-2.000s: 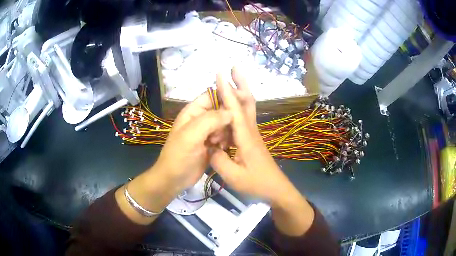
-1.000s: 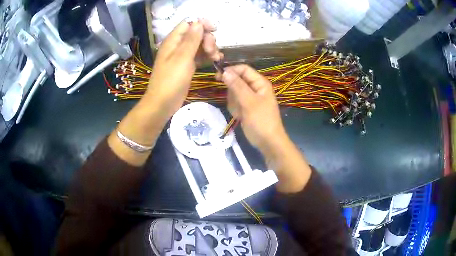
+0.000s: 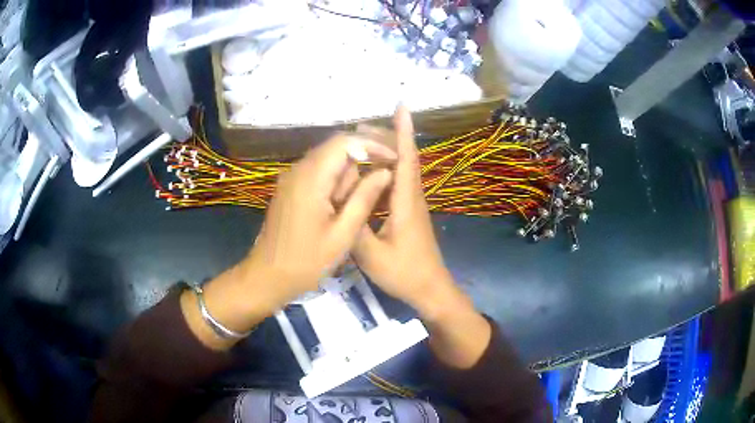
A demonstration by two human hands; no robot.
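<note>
My left hand point(image 3: 302, 219) and my right hand point(image 3: 407, 248) are pressed together in the middle of the view. A small white part point(image 3: 358, 154) shows between the fingertips of my left hand. My right hand has a finger stretched up beside it; what lies between the palms is hidden. Below my hands, a white housing with stand point(image 3: 356, 343) lies on the dark bench. Its flat end and bars show, but its round head is mostly hidden. Thin yellow wires stick out from under its flat end.
A bundle of yellow-red wire leads point(image 3: 472, 178) lies behind my hands. Behind it is an open carton point(image 3: 281, 139) of white parts. White housings point(image 3: 91, 153) are piled at left, stacked white round parts point(image 3: 538, 41) at upper right, a blue crate point(image 3: 683, 363) at lower right.
My hands were apart over the wire bundle and have come together in front of it, now covering the housing's round head. The small white part has come into view in my left fingers.
</note>
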